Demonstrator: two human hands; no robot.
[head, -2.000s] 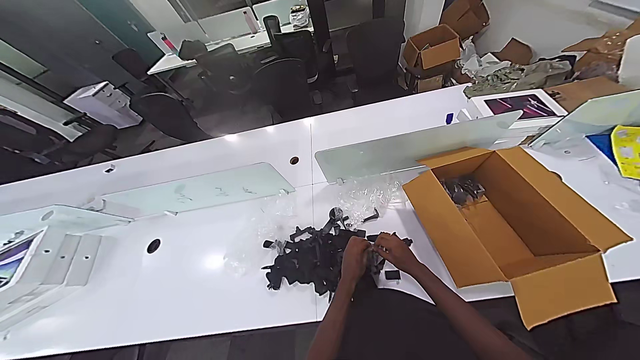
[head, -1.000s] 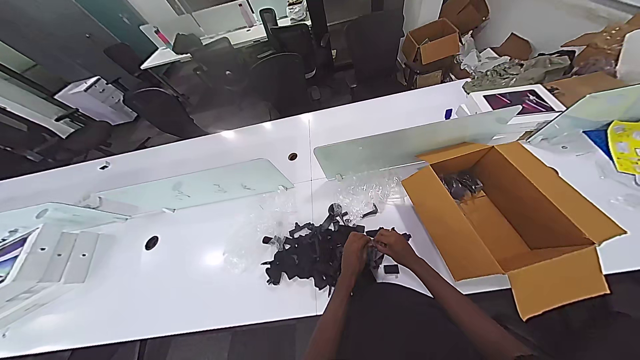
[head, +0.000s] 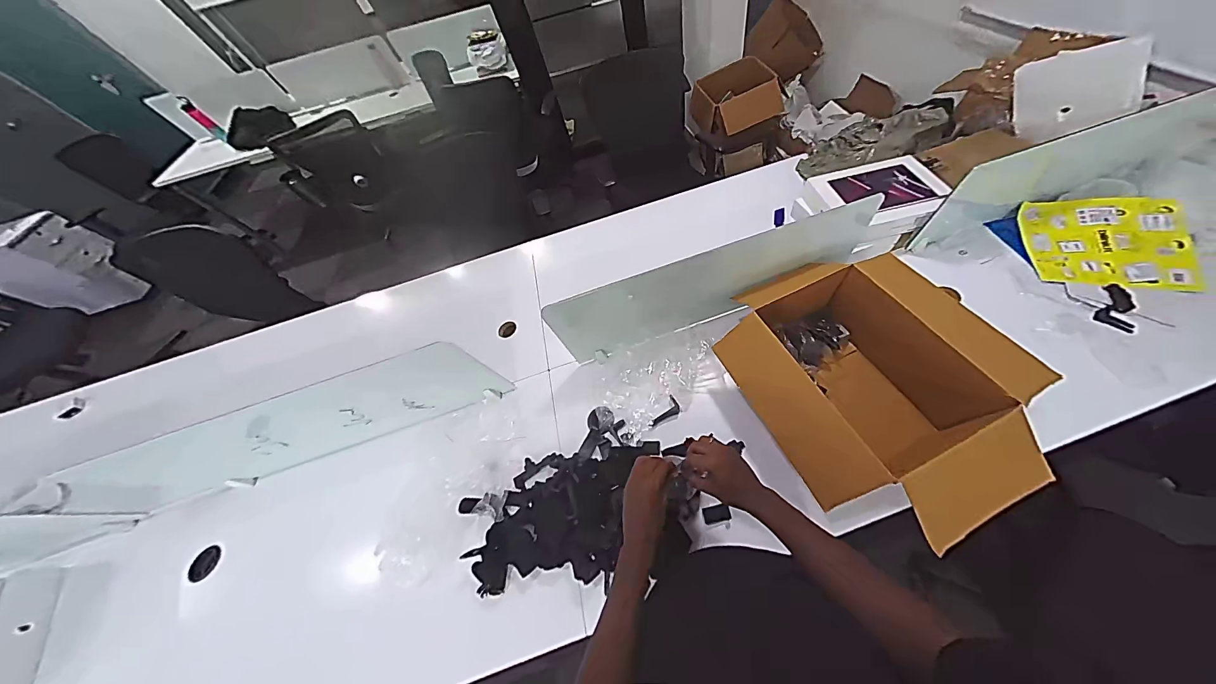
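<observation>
My left hand [head: 651, 489] and my right hand [head: 719, 469] meet at the right side of a pile of black plastic parts [head: 560, 513] on the white desk. Between their fingers is a small clear plastic bag [head: 680, 480], which both hands pinch; what it contains is too small to tell. A small black block [head: 716, 514] lies just below my right hand. Crumpled clear plastic bags [head: 655, 375] lie behind the pile, near a loose black part [head: 667, 410].
An open cardboard box [head: 874, 380], holding dark wrapped items [head: 812, 340], stands right of my hands. Low glass dividers [head: 703, 275] cross the desk behind. A yellow sheet with labels [head: 1111, 242] and small black parts [head: 1116, 309] lie at the far right.
</observation>
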